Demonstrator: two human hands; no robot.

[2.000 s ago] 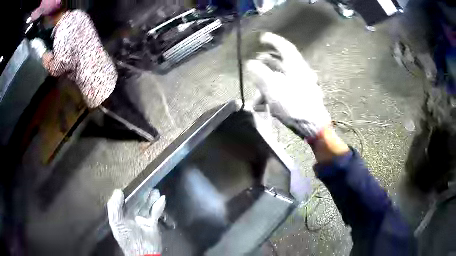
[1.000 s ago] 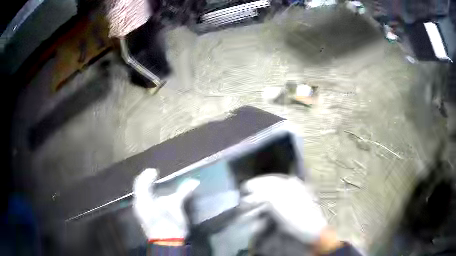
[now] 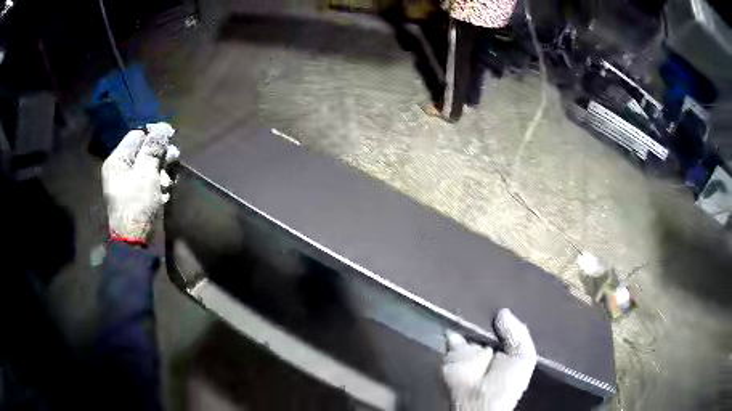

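Observation:
A long grey housing [image 3: 385, 229] with a smooth outer face lies diagonally across the view, its dark open side towards me. My left hand [image 3: 138, 183], in a white-grey glove with a red cuff, is at its upper left corner with curled fingers. A thin dark line [image 3: 116, 50] runs down towards that hand; whether the hand holds the line or the corner is unclear. My right hand [image 3: 491, 368], also gloved, pinches the housing's rim near the lower right end, thumb and fingers on either side. The lower picture edge cuts off its wrist.
A blue container [image 3: 124, 104] stands behind my left hand. A person's patterned top [image 3: 480, 10] and legs show at the top. Metal parts [image 3: 626, 128] lie at upper right. A small pale object [image 3: 620, 299] is on the floor beyond the housing's right end, and a thin hose [image 3: 534, 120] lies behind.
The view has swung left, so the person shows further right. The housing now slopes down to the right. My left hand has moved to its far left corner; my right hand has moved onto the rim.

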